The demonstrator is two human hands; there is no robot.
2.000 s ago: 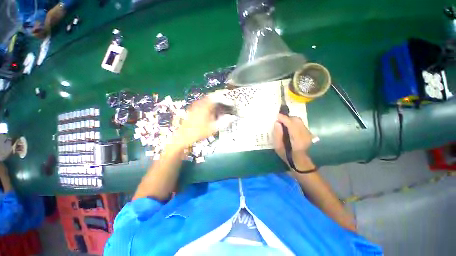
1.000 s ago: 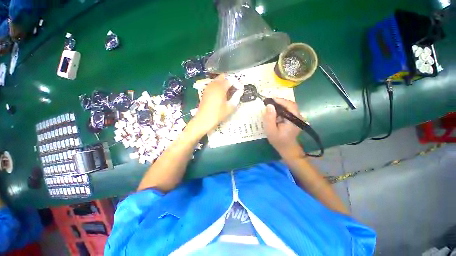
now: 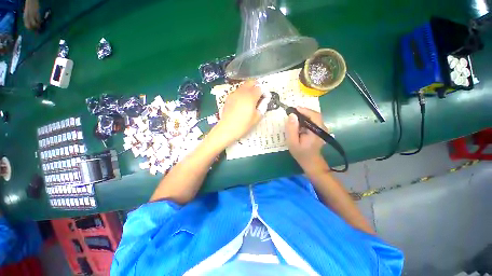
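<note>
My left hand (image 3: pixel 241 110), with white on its fingertips, holds a small dark wired assembly (image 3: pixel 273 101) over the cream paper sheet (image 3: pixel 253 141). My right hand (image 3: pixel 306 135) grips the black soldering iron (image 3: pixel 310 125); its tip points at the dark assembly. Whether the tip touches it cannot be told. A heap of small white parts (image 3: pixel 162 137) lies left of the sheet. More dark assemblies (image 3: pixel 190 91) lie behind and beside the heap.
A clear fume hood (image 3: pixel 270 51) hangs behind the sheet, with the yellow cleaner pot (image 3: pixel 322 73), tweezers (image 3: pixel 367 98) and blue soldering station (image 3: pixel 426 62) to the right. At left are a parts tray (image 3: pixel 66 161), metal block (image 3: pixel 100 168) and white device (image 3: pixel 61 72). Another person's hand shows top left.
My left hand has brought a dark assembly to the iron tip, and my right hand has turned the iron leftward. In the last second the hands barely moved. The view has shifted.
</note>
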